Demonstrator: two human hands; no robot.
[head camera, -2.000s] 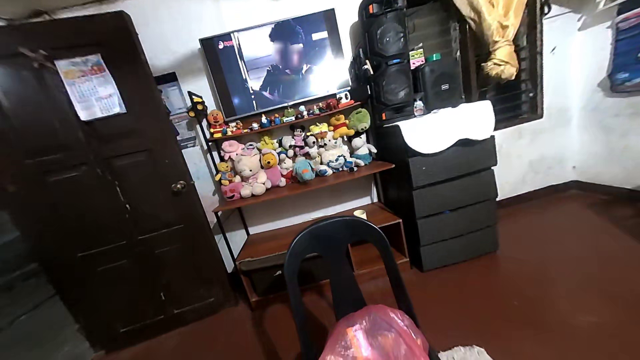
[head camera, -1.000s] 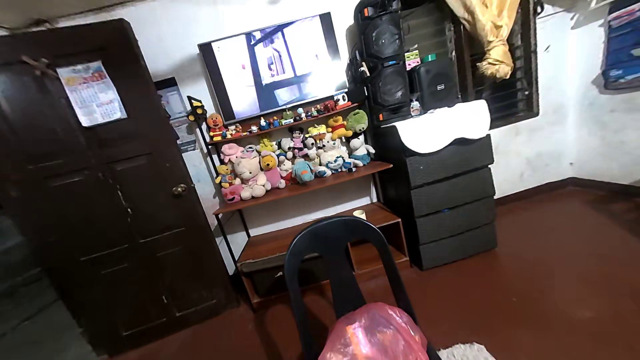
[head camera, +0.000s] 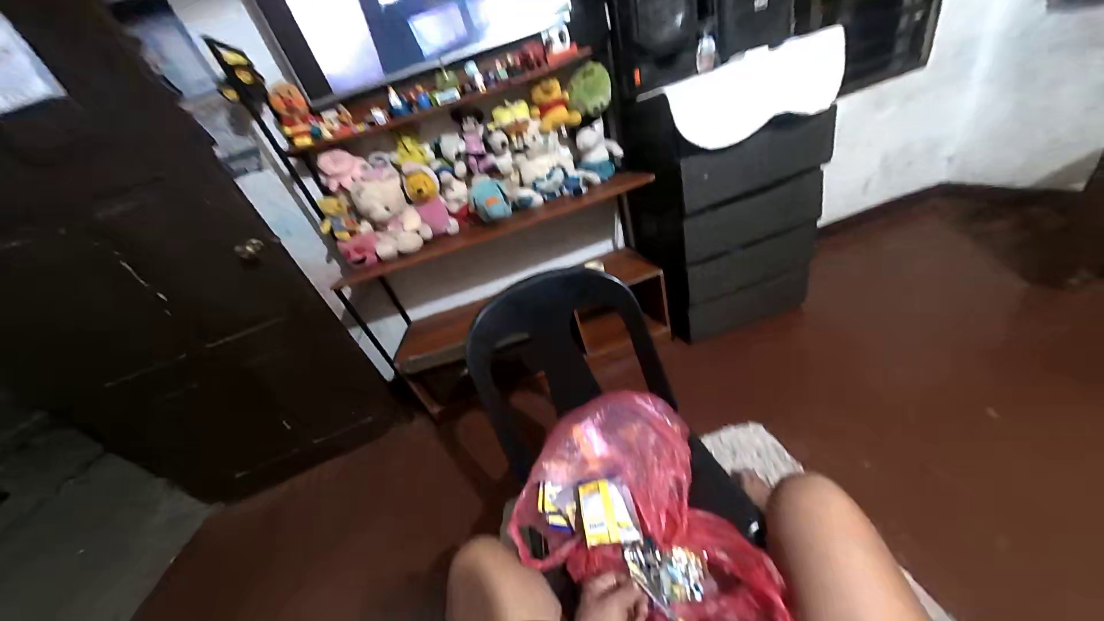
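Note:
A red translucent plastic bag rests on the seat of a black plastic chair, between my bare knees. At the bag's mouth lies a yellow and white packet, with a blue and yellow packet to its left. Below them are shiny small sachets on the red plastic. One hand, apparently my left hand, shows at the bottom edge, its fingers curled at the bag and the sachets; blur hides what it grips. My right hand is not in view.
A dark door stands at the left. Behind the chair is a wooden shelf with many plush toys, under a television. A black drawer cabinet with a white cloth stands right of it. A pale mat lies beside the chair.
The view has tilted down, so that my knees, a hand and the packets at the bag's mouth now show. The television picture has changed.

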